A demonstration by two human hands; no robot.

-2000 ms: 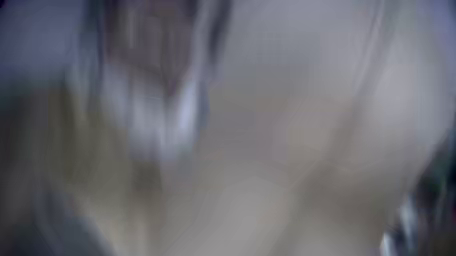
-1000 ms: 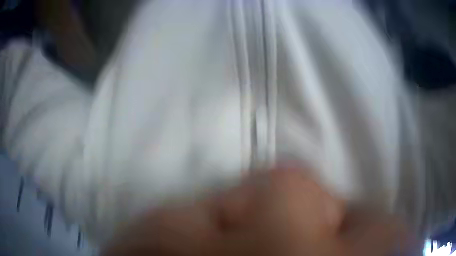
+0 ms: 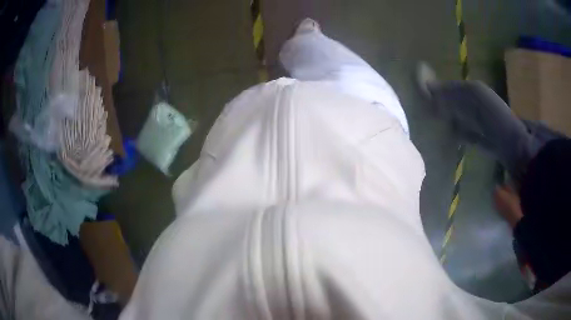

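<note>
Neither of my hands is in view. My white zipped jacket fills the middle, and one leg in pale trousers shows beyond it. Nearest on the left, a pale green packet in clear plastic (image 3: 164, 137) lies on the floor. Left of it are a stack of folded beige fabric (image 3: 84, 128) and mint green fabric (image 3: 62, 200), with clear plastic (image 3: 47, 119) over part of them.
Brown cardboard (image 3: 108, 247) and blue edges lie by the fabric. Yellow-black tape lines (image 3: 257, 31) (image 3: 455, 194) cross the green-grey floor. At right, a person in a dark top and grey trousers (image 3: 485, 122) is close; a carton (image 3: 538, 84) stands behind.
The view was heavily blurred before and is clearer now. The blurred skin-coloured shape low in front of the jacket is gone. The floor, fabric, packet and other person now show.
</note>
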